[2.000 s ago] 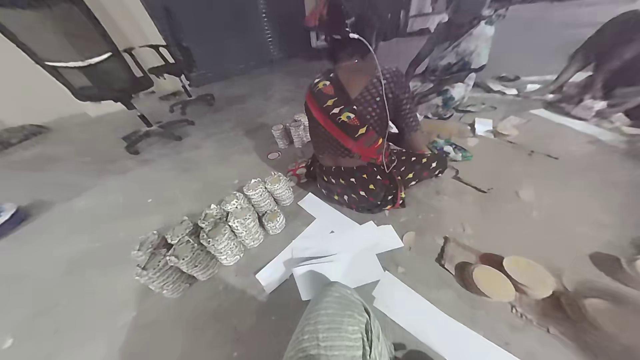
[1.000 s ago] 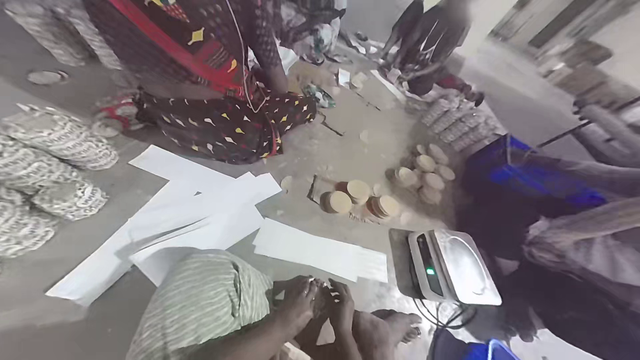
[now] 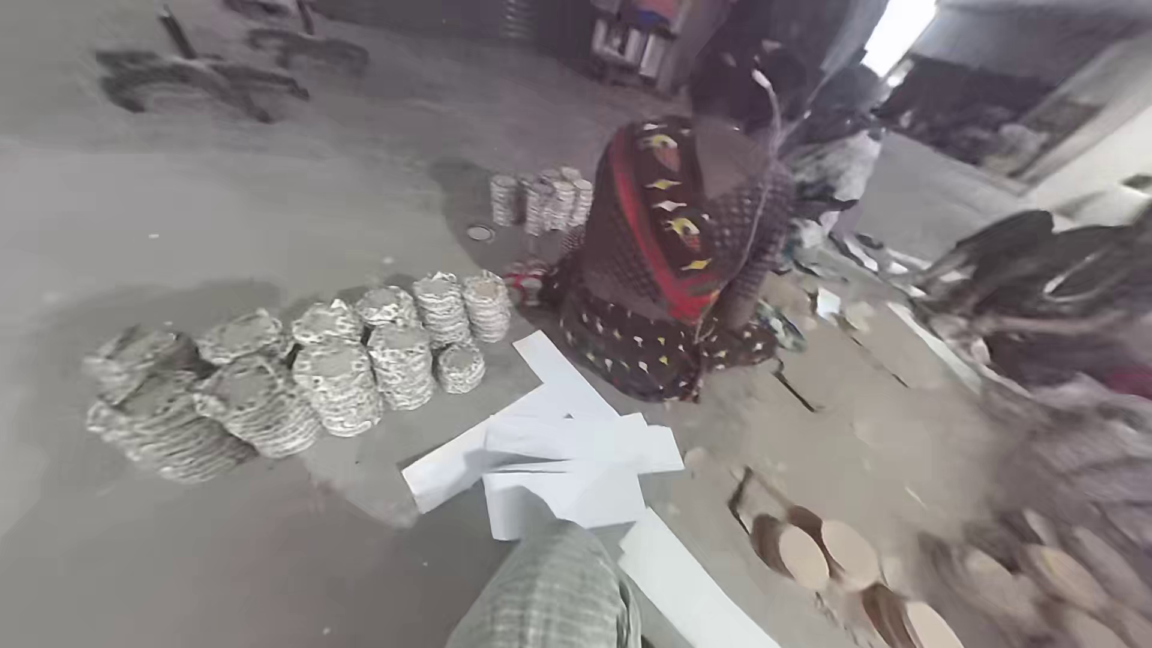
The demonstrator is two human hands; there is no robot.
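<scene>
Neither of my hands shows in the head view now. My knee in striped green cloth [image 3: 553,594] rises at the bottom edge. Just beyond it, white paper strips [image 3: 576,450] lie overlapping on the floor, and another white strip [image 3: 688,585] runs toward the bottom right. To the left stand rows of stacked round pieces with pale, ruffled patterned edges [image 3: 337,387]. At the lower right are stacks of flat round tan discs [image 3: 803,556], partly blurred.
A person in dark patterned cloth [image 3: 666,252] sits on the floor ahead. Smaller stacks [image 3: 544,202] stand beyond, near a small round disc [image 3: 481,233]. Chair bases [image 3: 193,81] are at the upper left. Blurred people and bundles fill the right side.
The view has swung strongly left since one second ago, when both my hands were together near my feet beside a weighing scale. Hands and scale are now out of view.
</scene>
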